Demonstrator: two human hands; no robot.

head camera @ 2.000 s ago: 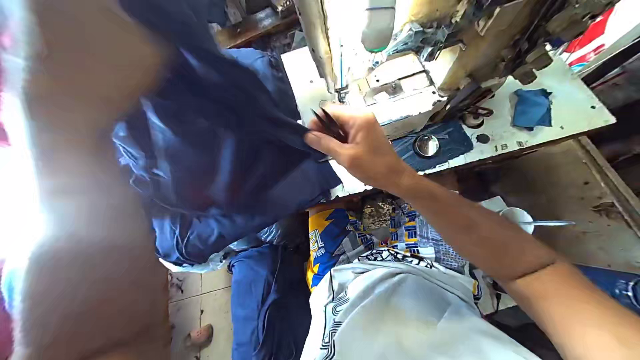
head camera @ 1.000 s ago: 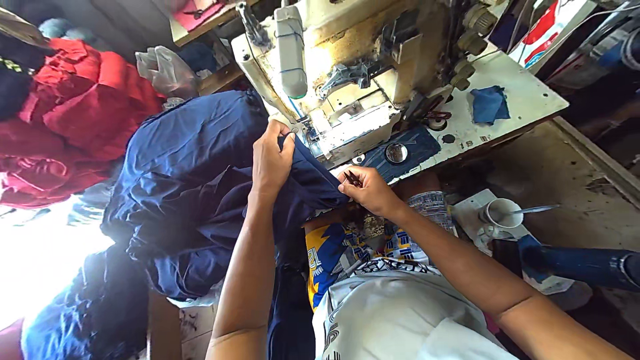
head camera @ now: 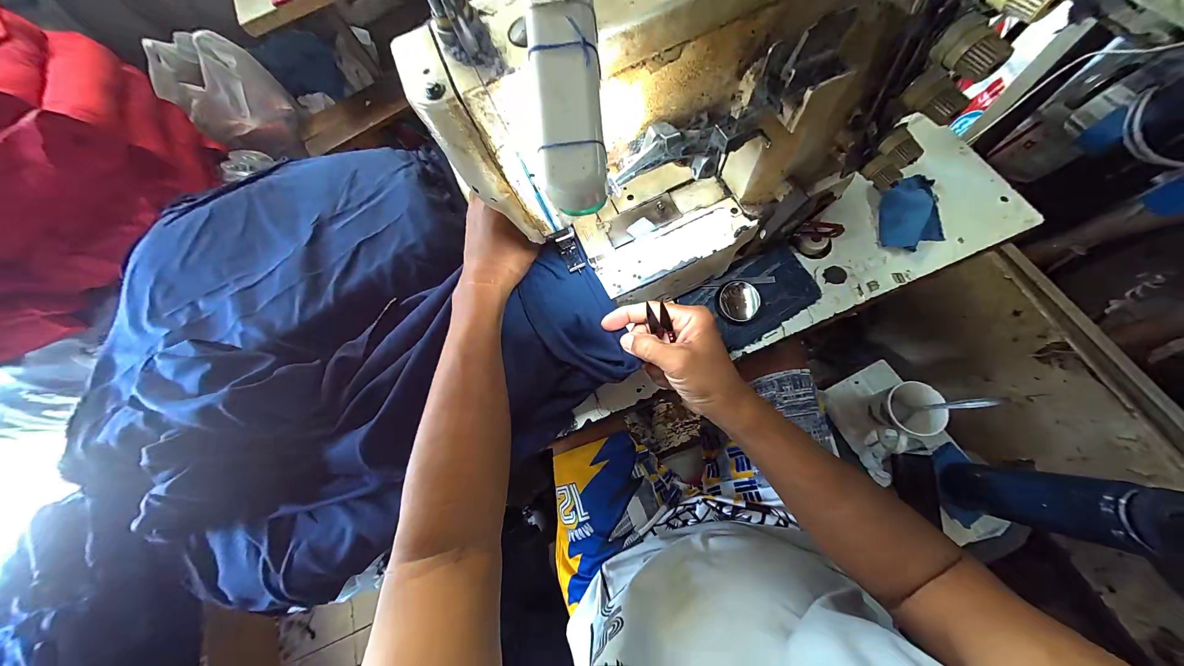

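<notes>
Navy blue fabric (head camera: 564,310) lies under the presser foot (head camera: 568,250) of an industrial sewing machine (head camera: 666,83) and hangs to the left in a large heap. My left hand (head camera: 497,242) rests on the cloth just left of the presser foot, its fingers partly hidden behind the machine head. My right hand (head camera: 684,356) is at the right edge of the cloth, with small dark thread snips (head camera: 660,324) held in the palm, blades pointing up. Its thumb and index finger are near the fabric edge; whether they pinch it I cannot tell.
On the machine table (head camera: 971,217) are a round metal dish (head camera: 739,302), a blue scrap (head camera: 909,215) and red-handled scissors (head camera: 819,231). A white cup (head camera: 916,409) with a spoon stands lower right. Red cloth (head camera: 83,176) is heaped at the left, by a plastic bag (head camera: 222,88).
Two seconds ago the cloth was raised at the left and my left arm was blurred near the camera. Now the cloth is at the presser foot, and my left hand has moved in beside the machine head.
</notes>
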